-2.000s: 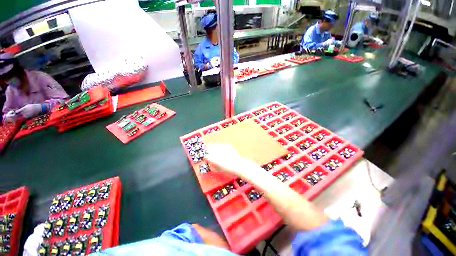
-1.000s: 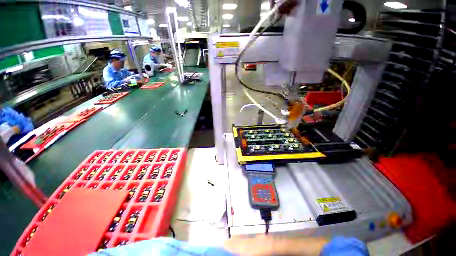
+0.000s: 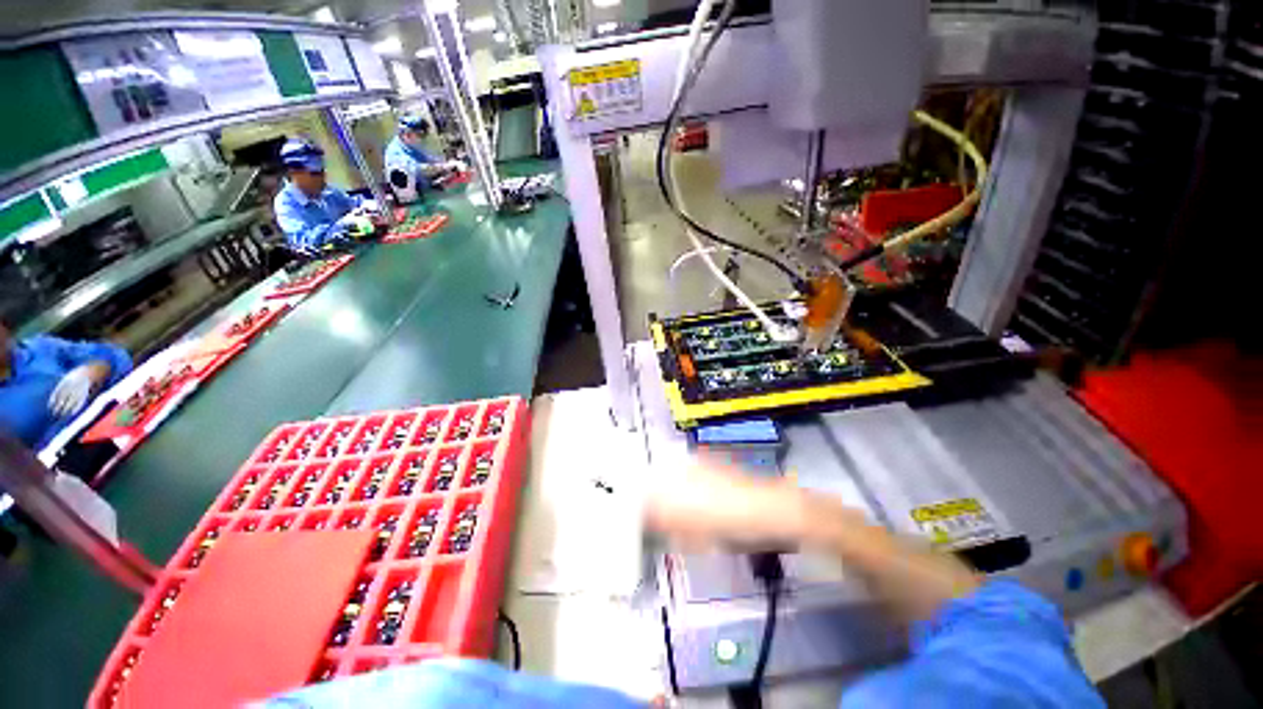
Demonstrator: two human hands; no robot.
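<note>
My right hand is blurred and washed out in front of the machine. It covers much of the blue-grey teach pendant, whose screen shows above it. I cannot tell whether it holds anything. My left hand is out of the picture; a blue sleeve shows at the bottom edge. Behind my right hand, the black fixture with a yellow edge holds rows of small circuit boards. An orange dispensing head hangs low over it. The large red compartment tray holds boards, with a flat red divider sheet on top.
The grey gantry machine stands right, with an orange knob at its front corner and red trays beside it. Dark cutters lie on the green bench. Workers in blue sit along its far side.
The view has swung right from the tray to the machine. My right hand has moved from over the tray to in front of the machine, over the pendant. The orange head shows further over the fixture.
</note>
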